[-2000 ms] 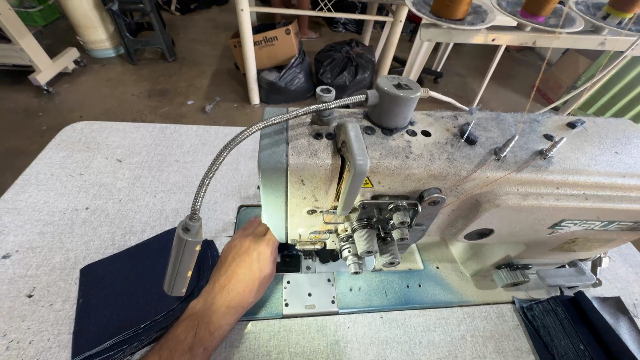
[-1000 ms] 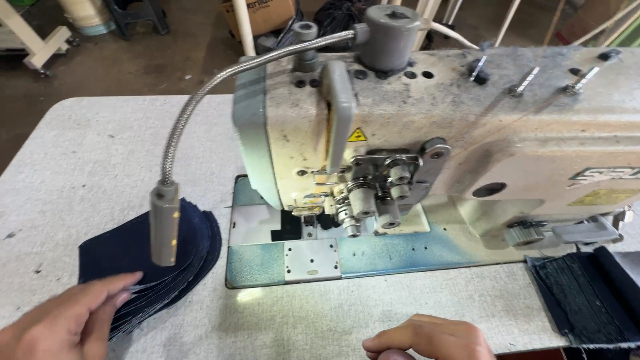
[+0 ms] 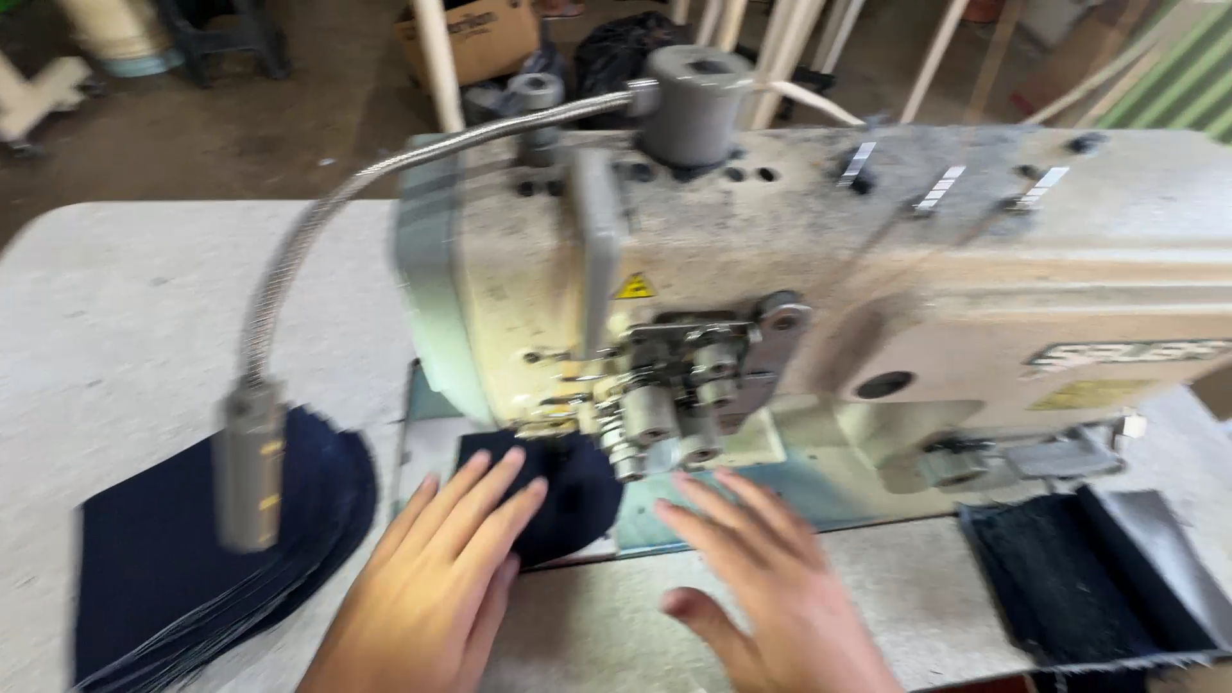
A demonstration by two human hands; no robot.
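Observation:
A dark navy fabric piece with a rounded edge lies on the bed of an industrial sewing machine, its upper edge at the needle area. My left hand rests with spread fingertips on the left part of this piece. To the right of it, my right hand hovers or rests near the blue bed plate, fingers apart and holding nothing; contact is unclear. On the table's left lies a stack of navy fabric pieces, partly behind the lamp head.
The lamp's flexible metal neck arches over the left of the machine. Folded dark fabric lies at the right on the pale tabletop. Behind stand white frame legs, a cardboard box and black bags.
My left hand has moved right from the stack to the machine bed, where a navy piece now lies under it. My right hand has come further into view, up toward the bed plate.

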